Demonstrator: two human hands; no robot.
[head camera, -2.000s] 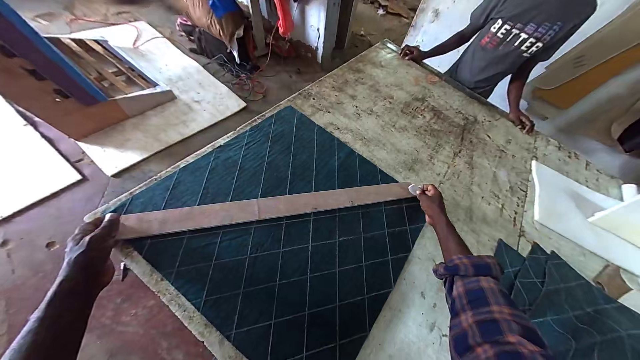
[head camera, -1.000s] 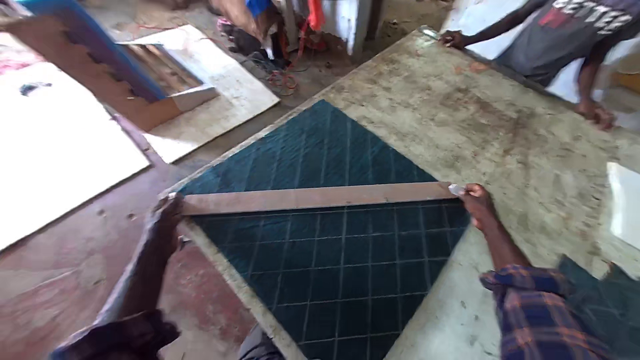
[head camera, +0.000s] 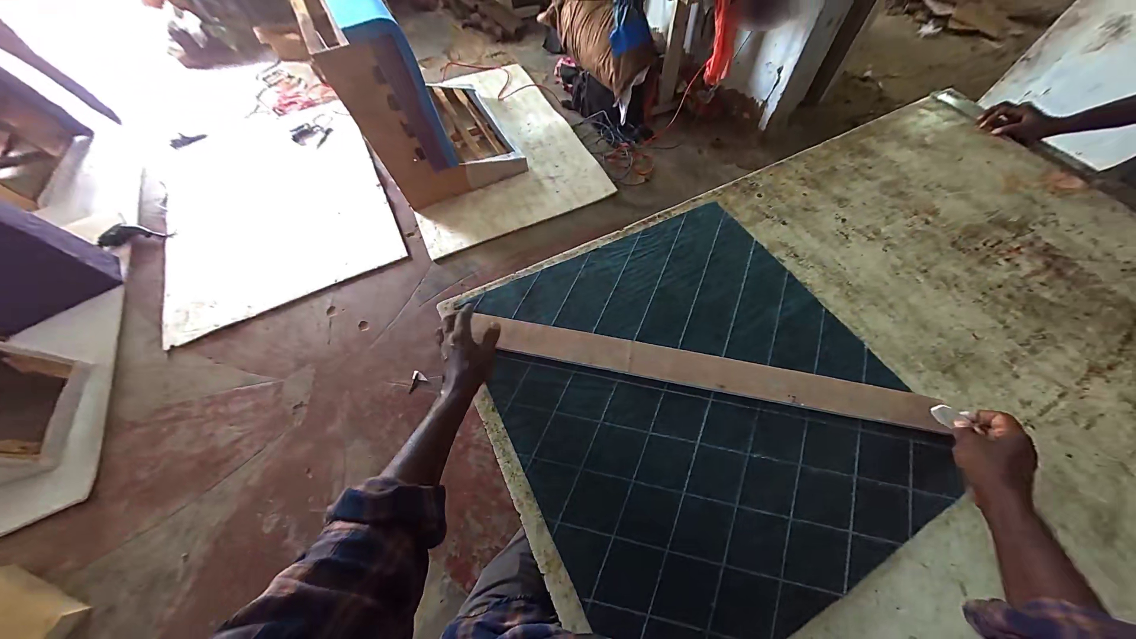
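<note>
Dark green fabric (head camera: 737, 497) lies flat on the worktable (head camera: 1003, 293), its near part marked with a pale grid and its far part with parallel lines in one direction. A long, flat brown straightedge (head camera: 710, 368) crosses the fabric from side to side. My left hand (head camera: 468, 351) rests on its left end at the table's edge, fingers spread over it. At the other end, my right hand (head camera: 996, 448) pinches a small white piece, perhaps tailor's chalk (head camera: 950, 415), against the straightedge.
Another person's hand (head camera: 1016, 122) rests on the table's far right edge. Left of the table, a white board (head camera: 275, 231) and a wooden frame with blue covering (head camera: 399, 115) stand or lie on the red floor. Cables (head camera: 626, 155) lie beyond.
The straightedge has shifted toward the near side of the fabric's far corner, both hands still at its ends. The view has swung noticeably, and the green fabric pieces at the right have left it.
</note>
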